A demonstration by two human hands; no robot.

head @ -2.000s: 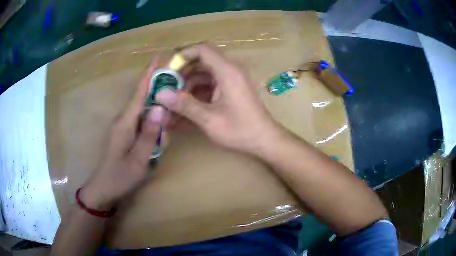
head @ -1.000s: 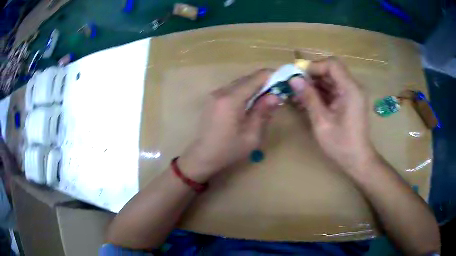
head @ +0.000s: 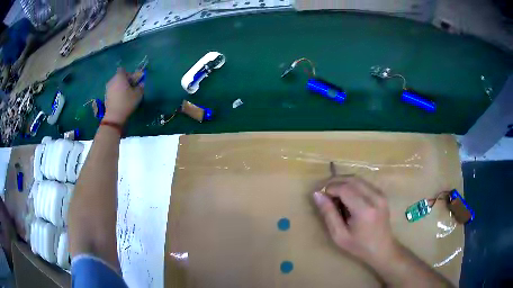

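My left hand (head: 122, 97) is stretched over the green belt at upper left, its fingers on a blue battery cell (head: 142, 77) with thin leads beyond it. My fingers partly hide the cell. My right hand (head: 360, 216) is above the brown mat with curled fingers around a thin dark rod (head: 332, 167), whose tip sticks out at the top. A white housing (head: 203, 72) with a blue cell and wires inside lies on the belt, right of my left hand. A green circuit board (head: 418, 211) wired to a blue cell with a brown pad (head: 461, 207) lies at the mat's right edge.
More wired cells lie on the belt, including blue ones (head: 326, 90) (head: 418, 101) and a brown-padded one (head: 196, 111). Stacked white shells (head: 50, 194) stand left of my left forearm. Two teal dots (head: 283, 224) (head: 287, 267) are on the mat. A person's part shows at upper left.
My hands have parted, and the white housing is out of them. My left hand has moved up and left over the belt. The view has shifted, showing more belt.
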